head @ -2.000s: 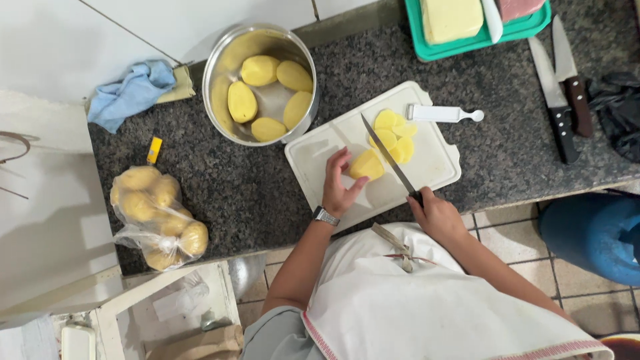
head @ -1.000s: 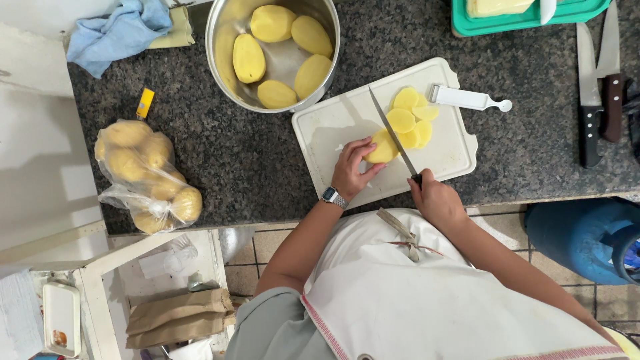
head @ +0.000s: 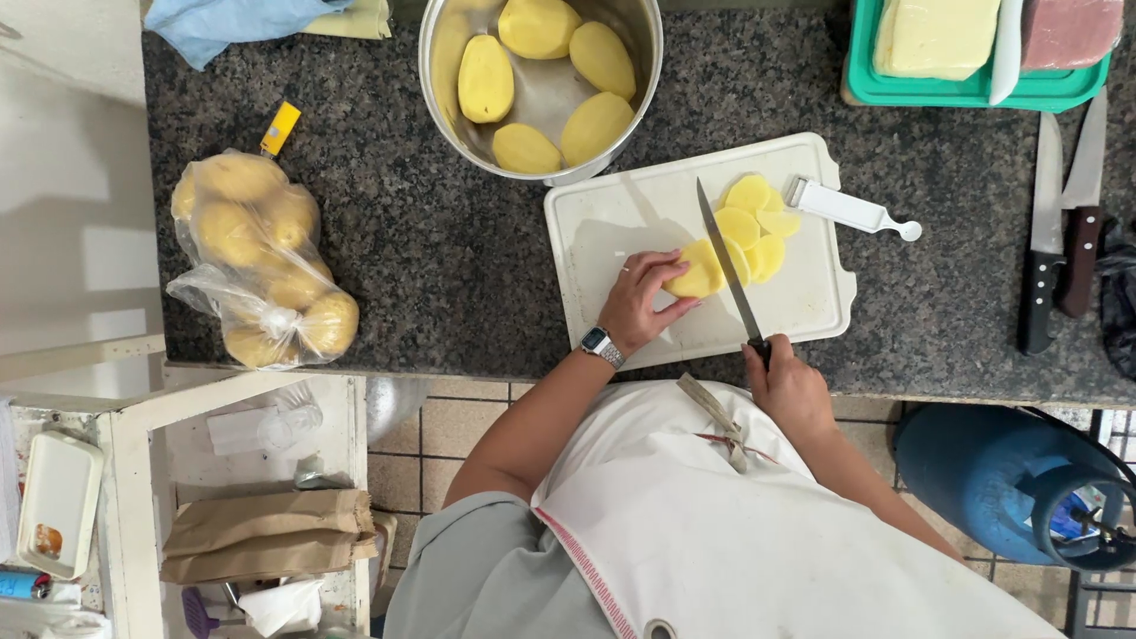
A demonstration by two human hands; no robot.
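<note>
My left hand (head: 641,302), with a metal watch at the wrist, grips a peeled potato (head: 696,270) on the white cutting board (head: 621,222). In my right hand (head: 786,382) is the black handle of a kitchen knife (head: 729,257), its blade lying along the potato's right side. Round potato slices (head: 747,213) overlap just right of the blade. A white vegetable peeler (head: 848,209) rests across the board's right edge. Behind the board's left corner stands a metal pot (head: 540,84) holding several peeled potatoes (head: 486,80).
A plastic bag of potatoes (head: 266,257) and a yellow object (head: 281,128) lie at the left, below a blue cloth (head: 235,25). At the right are two knives (head: 1040,257) and a green tray (head: 967,93) with wrapped blocks. A blue gas cylinder (head: 976,479) stands below the counter.
The view has come closer to the counter. My left hand still holds the potato and my right hand the knife; the slices remain right of the blade.
</note>
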